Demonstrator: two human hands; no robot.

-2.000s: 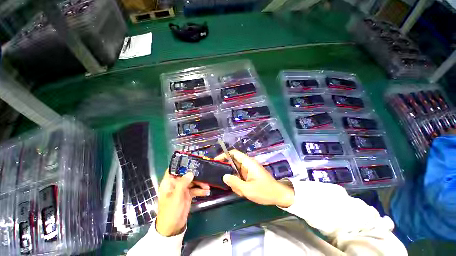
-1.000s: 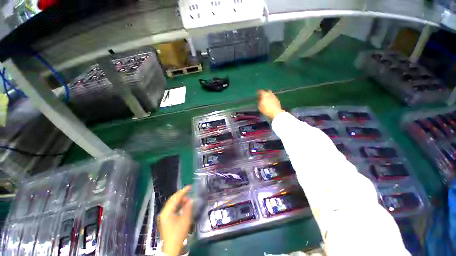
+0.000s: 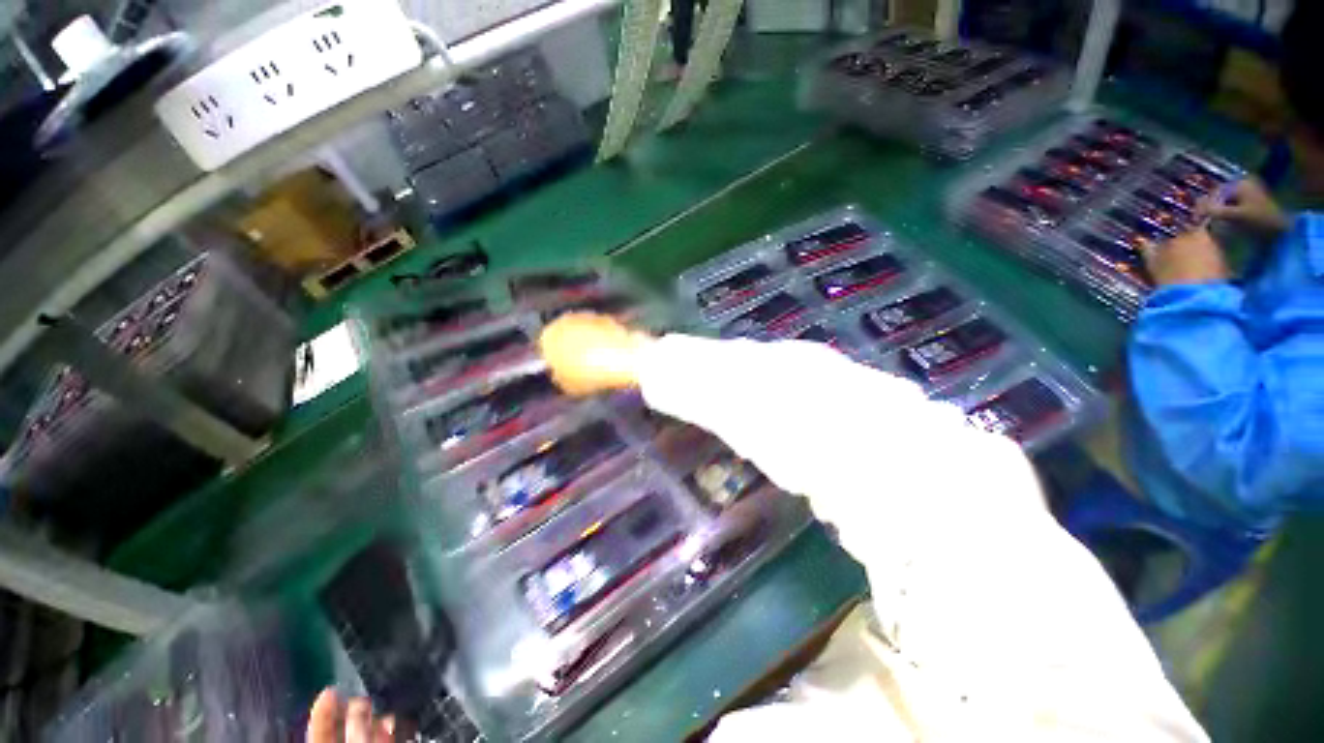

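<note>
A clear blister tray [image 3: 511,671] lies in front of me with black, red-edged phone half-assemblies [image 3: 549,472] in its pockets. My right hand [image 3: 593,354] is over the middle-upper part of this tray, blurred; its fingers and anything in them cannot be made out. My left hand [image 3: 349,720] is cut off by the bottom edge, with only fingertips showing beside the black gridded pad strips [image 3: 381,617]. A second blister tray [image 3: 1077,412] with similar units lies to the right, partly hidden by my right sleeve.
Stacked clear trays [image 3: 182,682] stand at the lower left. A metal post [image 3: 160,389] rises at the left. A power strip [image 3: 283,80] hangs at the upper left. A co-worker in blue [image 3: 1234,392] works at another tray [image 3: 1002,186] on the right. A paper sheet [image 3: 328,363] lies behind.
The phone unit once held in both hands is no longer seen in them. My right hand reached to the tray's far end, then came back over it. The view has turned right; my left hand is lower.
</note>
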